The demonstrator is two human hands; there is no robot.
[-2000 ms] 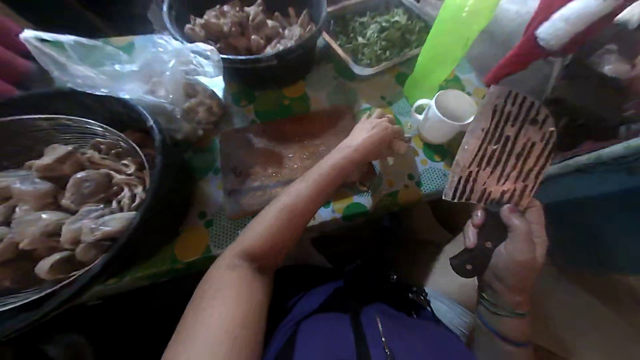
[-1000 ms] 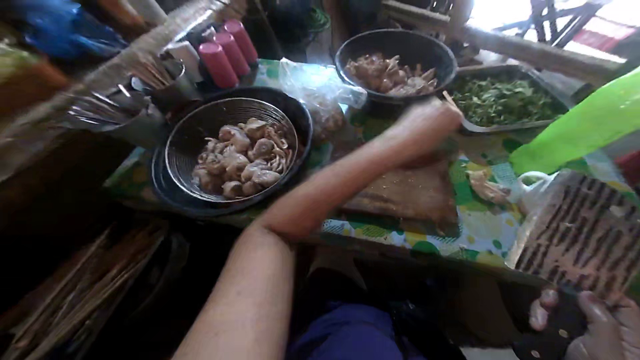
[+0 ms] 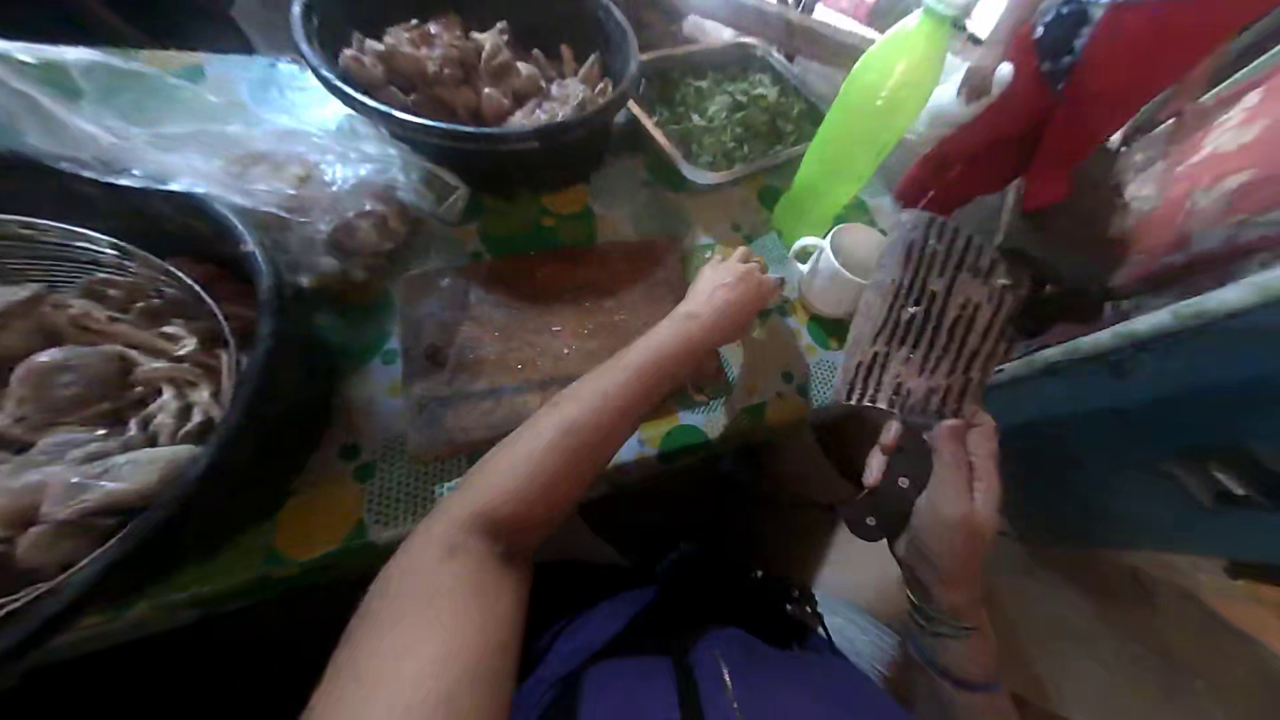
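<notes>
My right hand (image 3: 950,510) grips the dark riveted handle of a broad cleaver (image 3: 925,320), its blade upright and reflecting a striped pattern. My left hand (image 3: 730,290) reaches over the right end of a wet wooden cutting board (image 3: 540,330), near a white mug (image 3: 840,270); its fingers are curled, and whether they hold anything cannot be told. At the left, raw poultry pieces (image 3: 90,390) lie in a wire strainer set in a black basin (image 3: 255,300). Behind the board a clear plastic bag (image 3: 330,170) holds more pieces.
A black tub of meat pieces (image 3: 470,75) and a metal tray of chopped greens (image 3: 735,110) stand at the back. A green bottle (image 3: 860,120) rises behind the mug. Another person's hand and red cloth (image 3: 1080,90) are at the upper right. A patterned cloth (image 3: 320,520) covers the table.
One second ago my left hand was over the area between the meat tub and greens; now it is low by the mug. The view has swung considerably. The cleaver stays in my right hand.
</notes>
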